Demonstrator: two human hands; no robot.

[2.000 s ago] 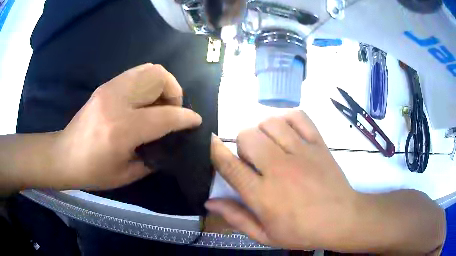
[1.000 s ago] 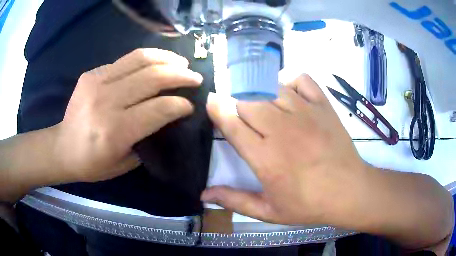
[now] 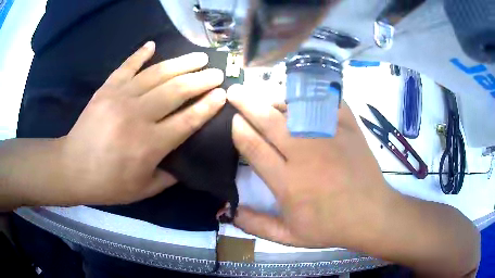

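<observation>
A large black cut panel [image 3: 59,92] lies under the needle area, with a smaller black piece [image 3: 209,155] on it. Their right edges run together toward the presser foot [image 3: 233,64]. My left hand [image 3: 135,122] lies flat on the cloth, fingers spread, fingertips just below the foot; its thumb is beside the smaller piece's left edge. My right hand [image 3: 315,174] has two fingertips on the right seam edge and its thumb at the bunched lower corner. How firmly it grips is partly hidden.
The white machine head [image 3: 423,38] and a pale blue-grey cylinder [image 3: 313,103] overhang my right hand. Snips [image 3: 399,144], a purple-handled screwdriver [image 3: 412,103] and black scissors [image 3: 452,146] lie right. A measuring tape [image 3: 135,247] and tan patch [image 3: 236,250] line the front edge.
My left fingers have gone from curled to spread flat. Both hands moved up toward the foot from their first position. The cloth's lower corner has moved up and bunched. The camera view has shifted slightly.
</observation>
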